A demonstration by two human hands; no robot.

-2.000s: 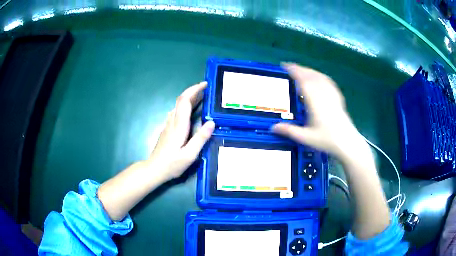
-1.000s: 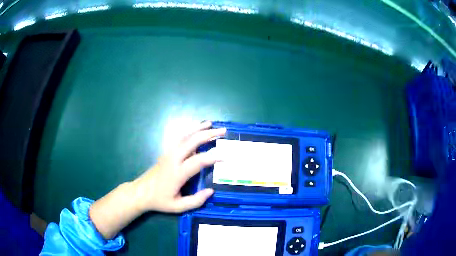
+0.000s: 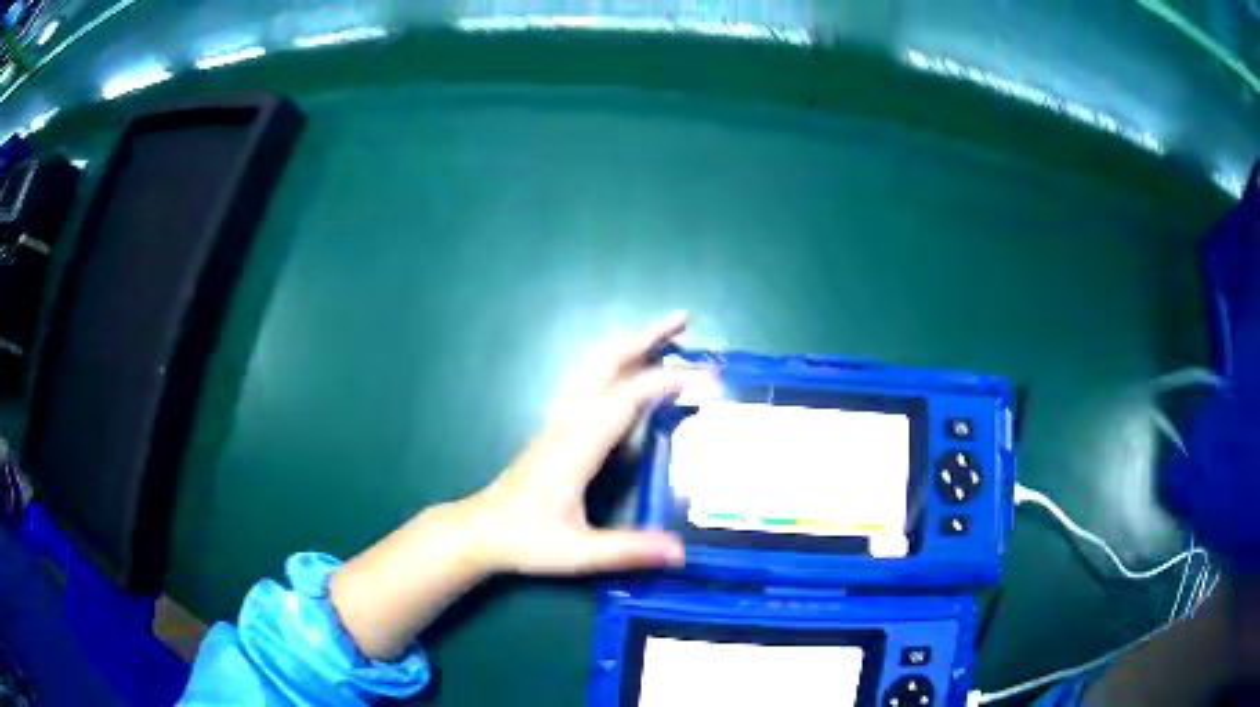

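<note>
A blue handheld tester (image 3: pixel 829 565) lies flat, its screen white with a green and orange bar along the bottom and black buttons at its right. My left hand (image 3: pixel 580 470) grips its left end, fingers at the upper left corner and thumb at the lower left. A second blue tester (image 3: pixel 788 608) lies against its near edge, cut off by the picture's bottom. A white cable (image 3: pixel 1085 530) enters the upper tester's right side, and another enters the lower one. My right hand is not in view; only a blurred, dark forearm shows at the lower right edge.
A long black tray (image 3: pixel 173 318) lies at the left on the green bench mat (image 3: pixel 553 194). Blurred blue units (image 3: pixel 1230 345) stand at the right edge. Black and blue items lie beyond the tray at the far left.
The top tester of the three seen at first is gone from its place. My right hand has left the picture. The view has shifted, so the remaining testers appear further right. My left hand stays at the tester.
</note>
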